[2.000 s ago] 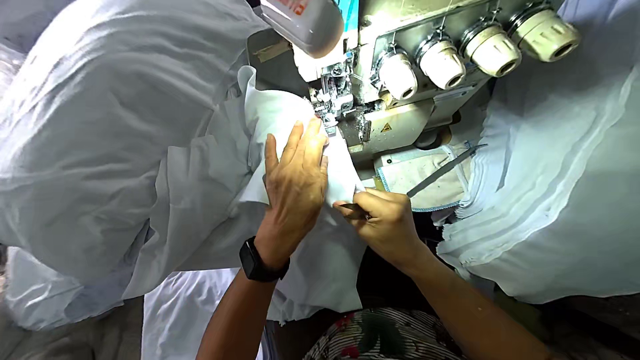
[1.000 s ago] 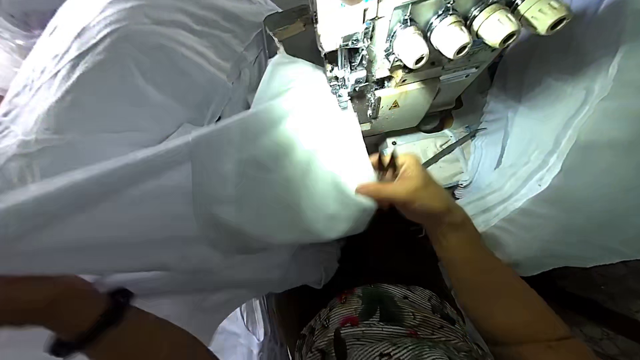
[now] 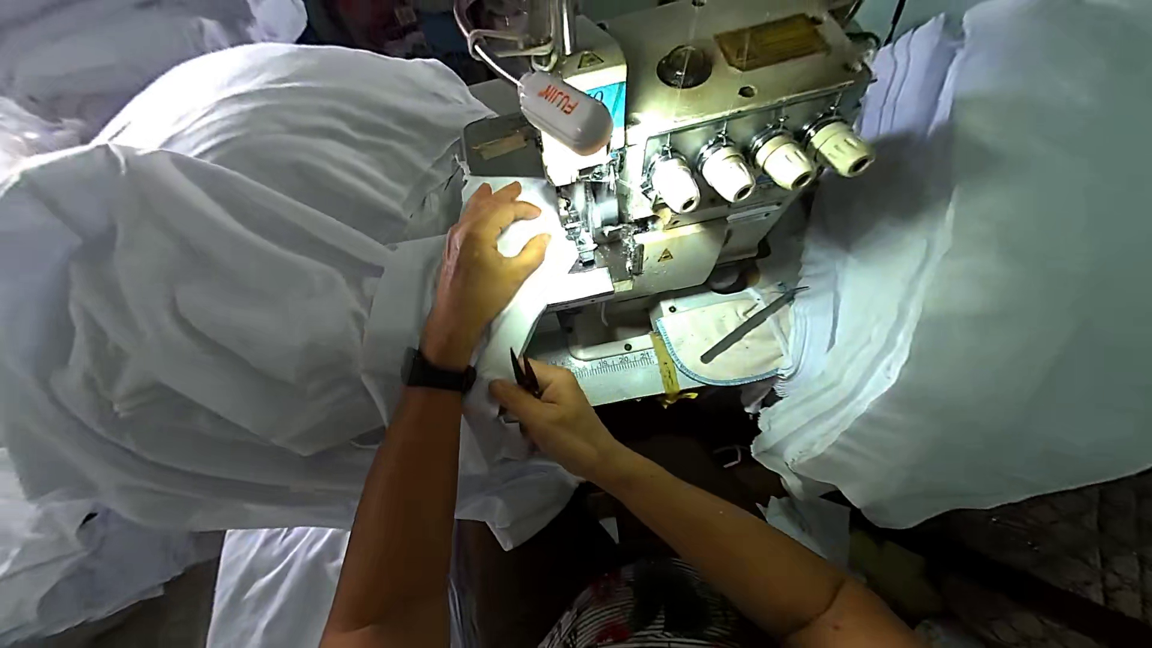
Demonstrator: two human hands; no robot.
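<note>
My left hand [image 3: 486, 256], with a black watch on the wrist, presses flat with spread fingers on white fabric [image 3: 531, 297] just left of the presser foot of an overlock sewing machine [image 3: 684, 247]. Below it, near the front edge of the machine bed, my right hand [image 3: 553, 409] holds small dark thread snips [image 3: 525, 373], blades pointing up and slightly apart. Its thumb and fingers also seem to pinch the fabric's edge. A lamp [image 3: 565, 112] lights the needle area.
A big heap of white fabric [image 3: 225, 297] fills the left side. Stacked white fabric pieces [image 3: 1008, 297] hang at the right. Dark tweezers [image 3: 751, 326] lie on a blue-edged cloth pad [image 3: 720, 342] beside a ruler strip [image 3: 616, 364]. Tension dials [image 3: 783, 157] line the machine's front.
My left hand has come back from the lower left to the fabric beside the presser foot. The raised fabric panel now lies lower on the machine bed. The view has shifted.
</note>
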